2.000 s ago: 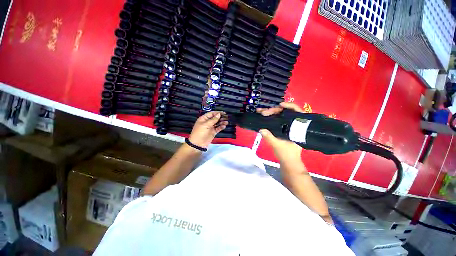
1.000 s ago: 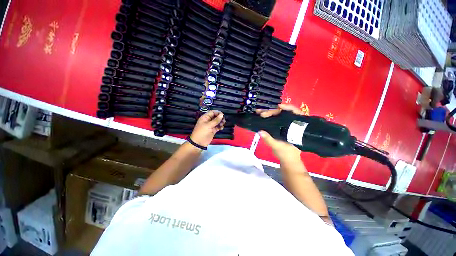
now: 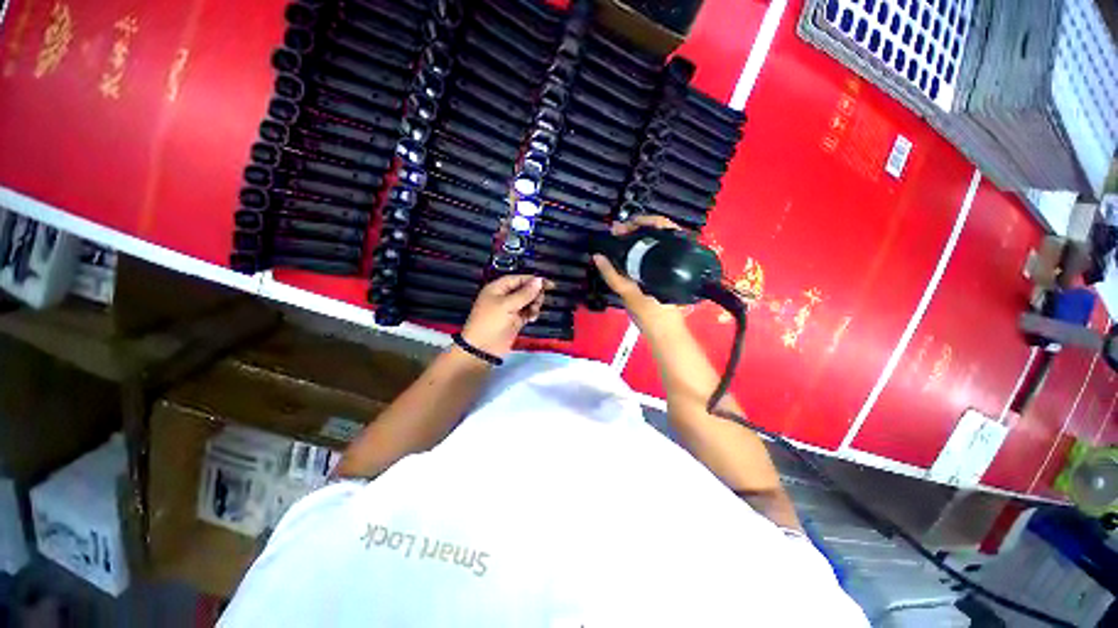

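Observation:
Long glossy black handles [image 3: 472, 168] lie side by side in several rows, with shiny round fittings at their ends. My left hand [image 3: 501, 314], with a black band on the wrist, is at the near edge of the rows. Its thumb and fingertips are pinched together; whether they hold something small cannot be seen. My right hand [image 3: 619, 260] is shut around the dark electric screwdriver [image 3: 672, 266], which has a white label band. Its nose points left and down over the handles; the tip cannot be made out.
Red printed sheets [image 3: 846, 294] with white seams cover the bench. A small dark box [image 3: 644, 20] touches the far end of the rows. Perforated trays [image 3: 901, 49] are stacked at the far right. A black cord [image 3: 738, 350] hangs over the near edge. Cartons [image 3: 202, 491] stand below left.
My right hand has moved left and away from me with the screwdriver, whose body now looks foreshortened and more upright over the rows. My left hand has barely moved; the driver's nose is now away from its fingertips.

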